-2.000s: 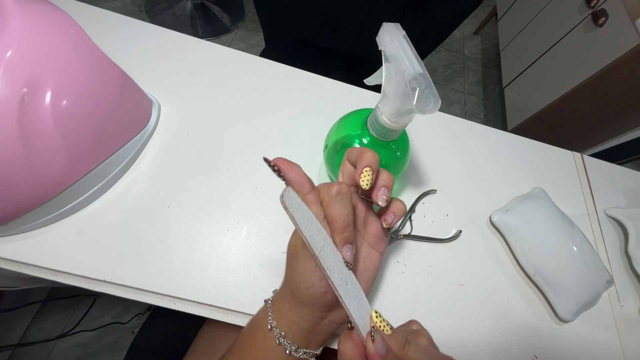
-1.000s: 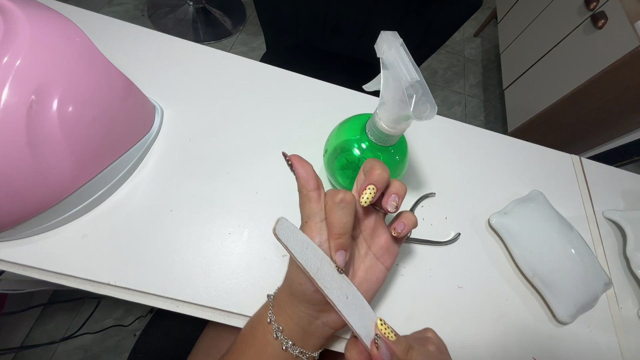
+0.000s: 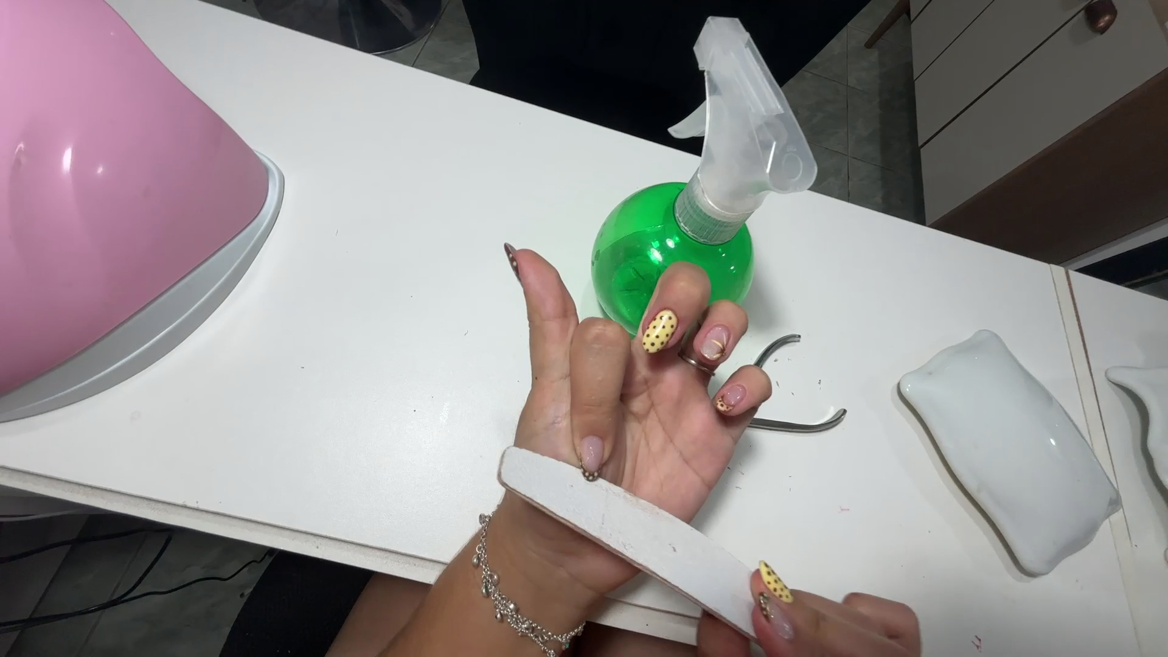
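My left hand (image 3: 630, 411) is palm up with its fingers curled toward me, a ring on one finger and a silver charm bracelet (image 3: 511, 602) at the wrist. It holds nothing. My right hand (image 3: 812, 611), at the lower edge, pinches one end of a white nail file (image 3: 630, 529). The file lies slantwise across the left palm's heel, close to the tip of a bent finger. Painted nails, some yellow with dark dots, show on both hands. Behind the left fingers stands a green spray bottle (image 3: 639, 237) with a clear trigger head. Metal nippers (image 3: 803, 424) lie partly hidden beside those fingers.
A pink nail lamp (image 3: 119, 182) with a grey base stands at the left of the white table (image 3: 365, 274). A white ceramic pillow-shaped piece (image 3: 1013, 456) lies at the right, near a seam in the tabletop. Drawers (image 3: 1004, 82) stand beyond the far edge, and cables show at lower left.
The file has swung and shifted lower across my left hand, toward the wrist. My left thumb and fingers have spread farther from the file than two seconds ago.
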